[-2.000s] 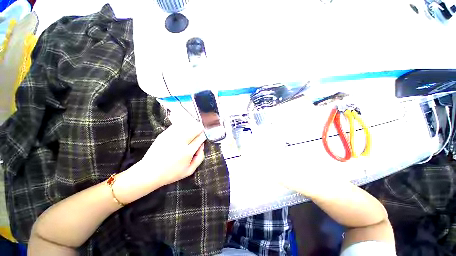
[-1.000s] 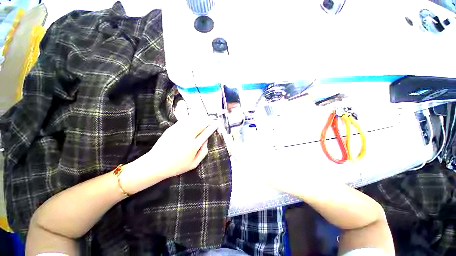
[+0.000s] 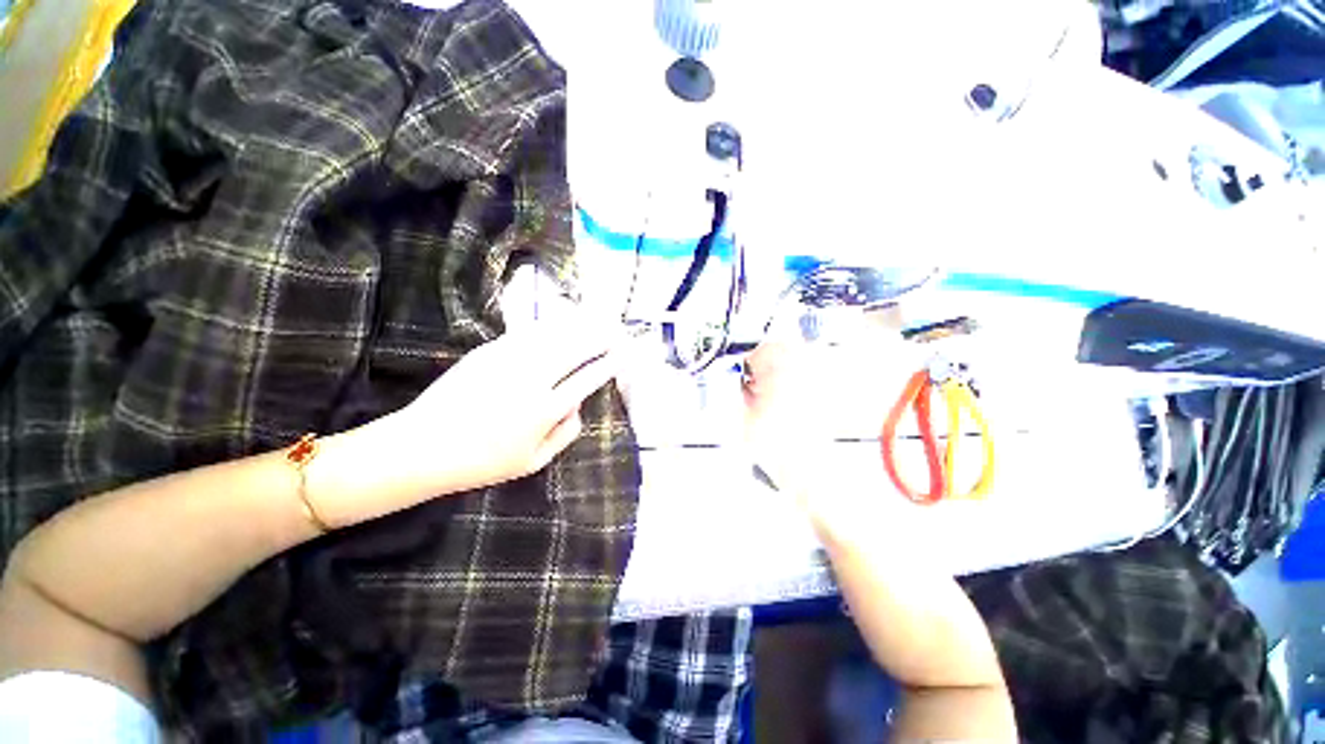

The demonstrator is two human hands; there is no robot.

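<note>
A dark brown plaid garment (image 3: pixel 320 262) lies in a heap left of the needle of the white sewing machine (image 3: pixel 857 131). My left hand (image 3: pixel 501 400) rests on the garment's right part, its fingertips together beside the needle area (image 3: pixel 698 342); glare hides whether they pinch the cloth. My right hand (image 3: pixel 785 414) is right of the needle, washed out by glare, its fingertips near the presser foot area; what it holds, if anything, cannot be told. A dark thread runs down the machine head.
Snips with red and yellow-orange handles (image 3: pixel 942 436) lie right of my right hand. A thin metal tool (image 3: pixel 942 330) lies above them. A black control panel (image 3: pixel 1206 342) is at the right. A dark plaid heap (image 3: pixel 1133 640) sits below the table. Striped pieces (image 3: pixel 1253 472) hang at the far right.
The view has shifted, so the machine head appears tilted. My right hand has moved up and left to the needle area. My left hand stays on the garment by the needle.
</note>
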